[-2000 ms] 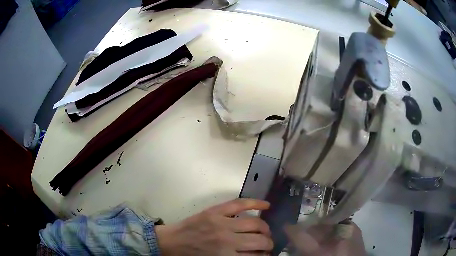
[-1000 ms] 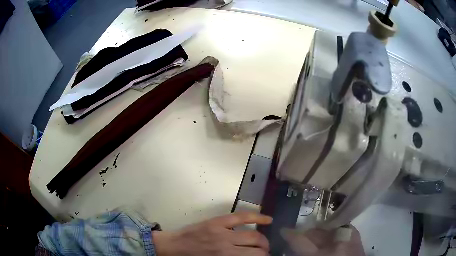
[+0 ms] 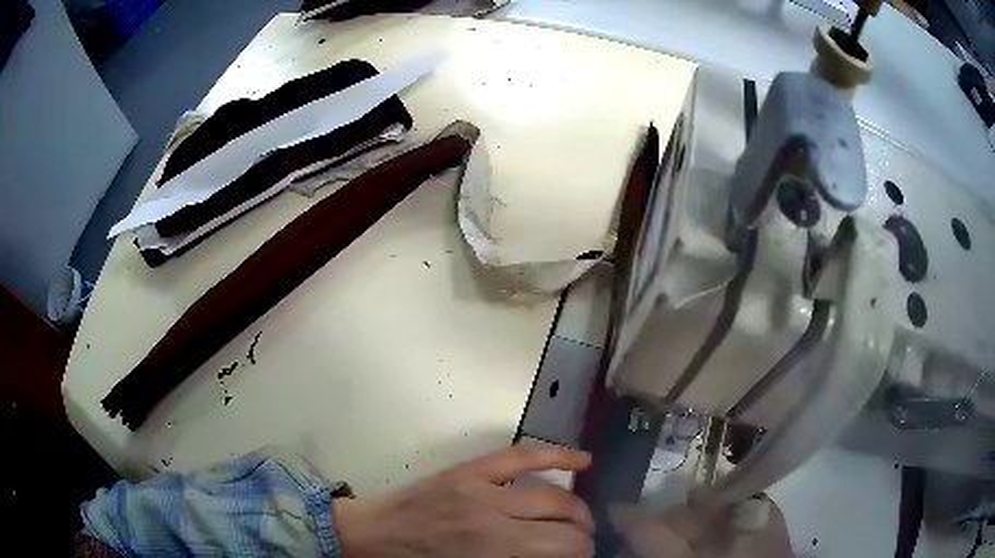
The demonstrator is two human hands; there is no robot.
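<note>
A dark strip with a maroon left edge point(image 3: 624, 456) runs beside and under the sewing machine head point(image 3: 709, 316). Its narrow far end shows past the head's left side. My left hand point(image 3: 469, 516) lies palm down over the bed, its fingertips holding the strip's left edge; the thumb is hidden. My right hand point(image 3: 704, 529) is blurred and cut off by the bottom edge, its fingers on the strip's right side just in front of the presser foot point(image 3: 682, 427). The needle's contact with the cloth cannot be made out.
Maroon cut pieces point(image 3: 295, 251) lie left on the cream table point(image 3: 360, 371). Behind them are black pieces point(image 3: 262, 109) with a white strip point(image 3: 251, 144). A crumpled pale strip point(image 3: 477, 223) curves toward the machine. A dark strip point(image 3: 910, 512) hangs at lower right.
The dark strip has moved away from me along the machine; its narrow end now shows left of the head. Both hands have stayed in nearly the same place.
</note>
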